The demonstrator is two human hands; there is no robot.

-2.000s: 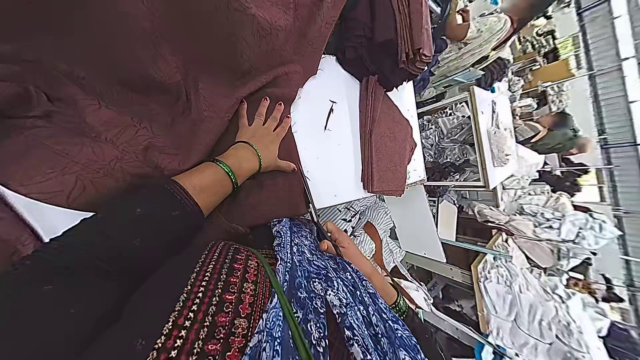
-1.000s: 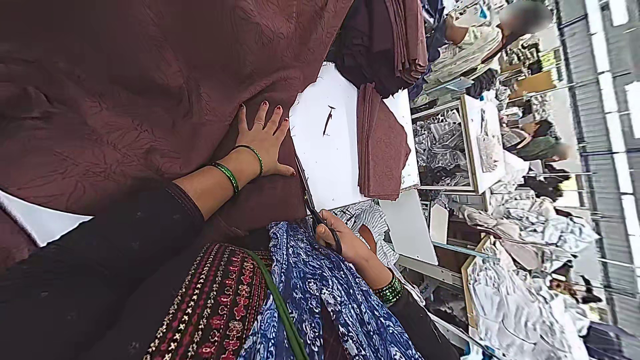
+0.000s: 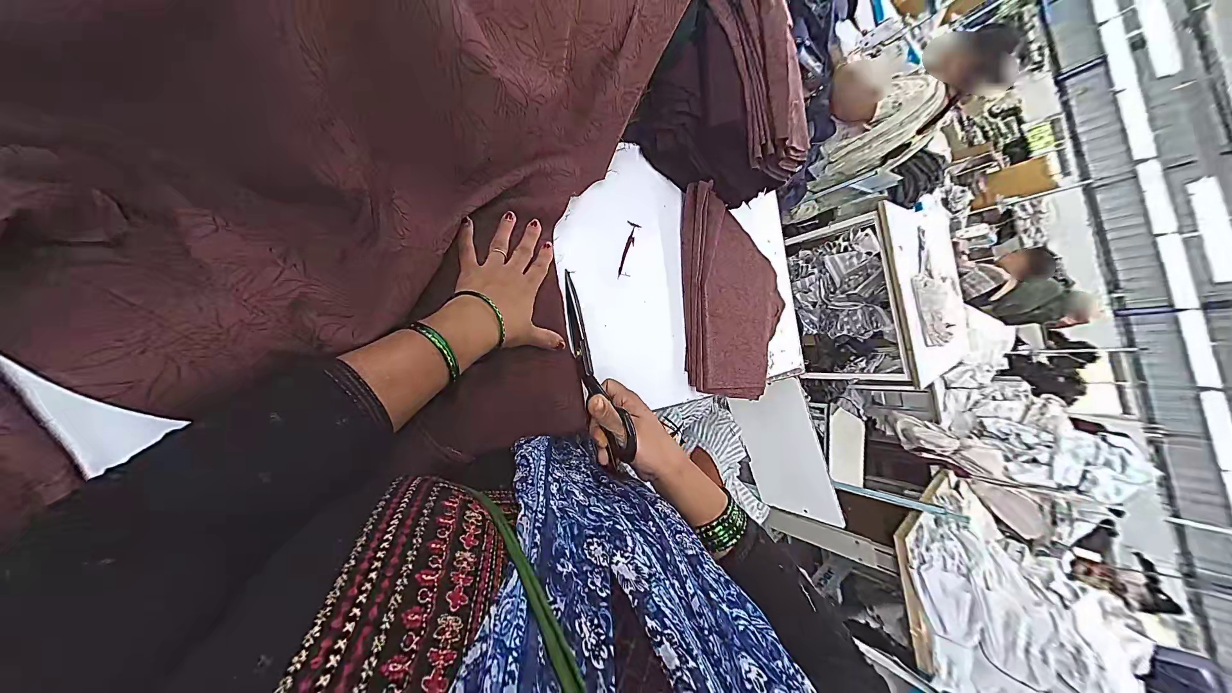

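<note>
A large sheet of maroon fabric (image 3: 318,173) with a leaf-like pattern covers the left and upper part of the view. My left hand (image 3: 500,294) lies palm down on it near its right edge, fingers spread, holding nothing. In my right hand (image 3: 630,433) is a pair of black-handled scissors (image 3: 578,327), the blades pointing up along the fabric edge beside my left thumb. Whether the blades grip cloth cannot be told. A small dark thread scrap (image 3: 628,252) lies on the white tabletop (image 3: 645,318), and a folded stack of maroon pieces (image 3: 727,298) sits to its right.
Draped dark and maroon cloth (image 3: 751,87) is at the top. Striped cloth (image 3: 717,433) lies below the tabletop edge. Farther right are a bin of pale cloth (image 3: 842,289), heaps of white garments (image 3: 1001,587) and other people at work. A blue patterned scarf (image 3: 597,539) hangs over my lap.
The scissors now show more blade along the fabric edge than two seconds ago. My left hand has stayed on the fabric.
</note>
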